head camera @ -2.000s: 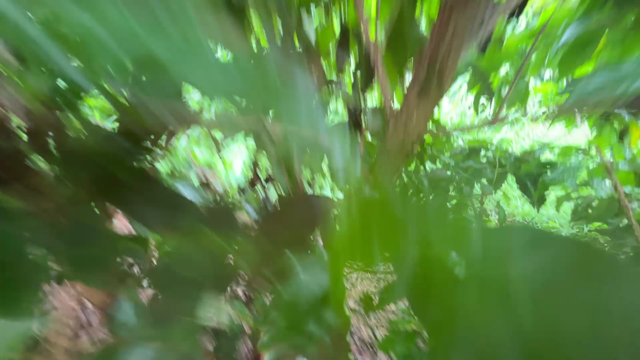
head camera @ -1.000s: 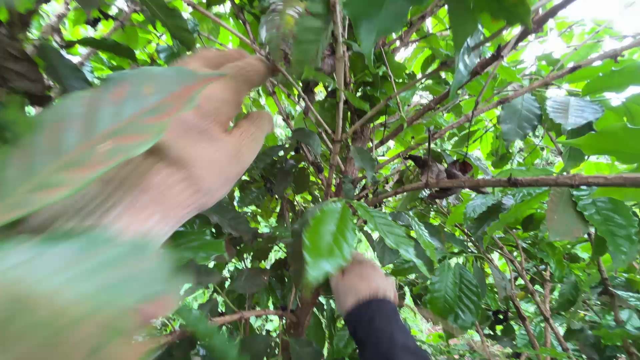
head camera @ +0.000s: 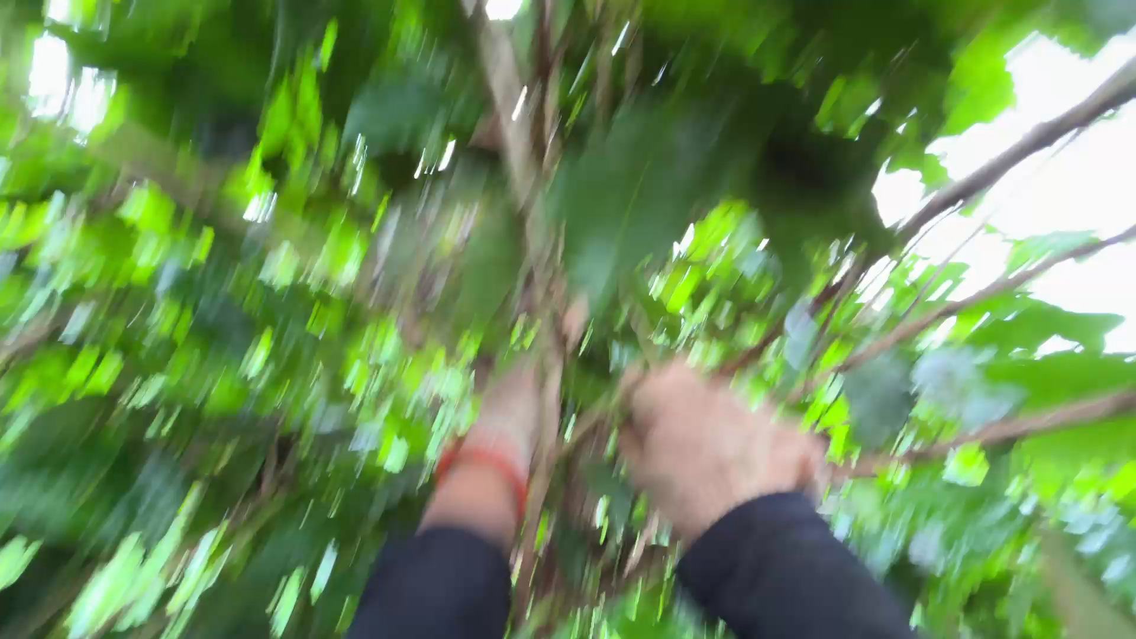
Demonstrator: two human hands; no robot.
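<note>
Motion blurs the whole view. My left hand (head camera: 524,390), with a red band at the wrist and a dark sleeve, reaches up against the thin upright stem (head camera: 548,355) of a leafy shrub. Its fingers are mostly hidden behind the stem and leaves, so its grip cannot be made out. To the right of the stem is my right hand (head camera: 710,444), its back toward me and its fingers curled at a thin branch (head camera: 590,426). Whether the fingers close on that branch is too blurred to tell. A large green leaf (head camera: 630,204) hangs above both hands.
Several bare branches slant up to the right, one thick branch (head camera: 1038,138) against bright sky and a lower branch (head camera: 1021,426) beside my right hand. Another stem (head camera: 506,89) rises at the top middle. Dense foliage (head camera: 222,355) fills the left side.
My left hand, raised at the upper left a second ago, is now lower, beside the central stem. The view has shifted strongly.
</note>
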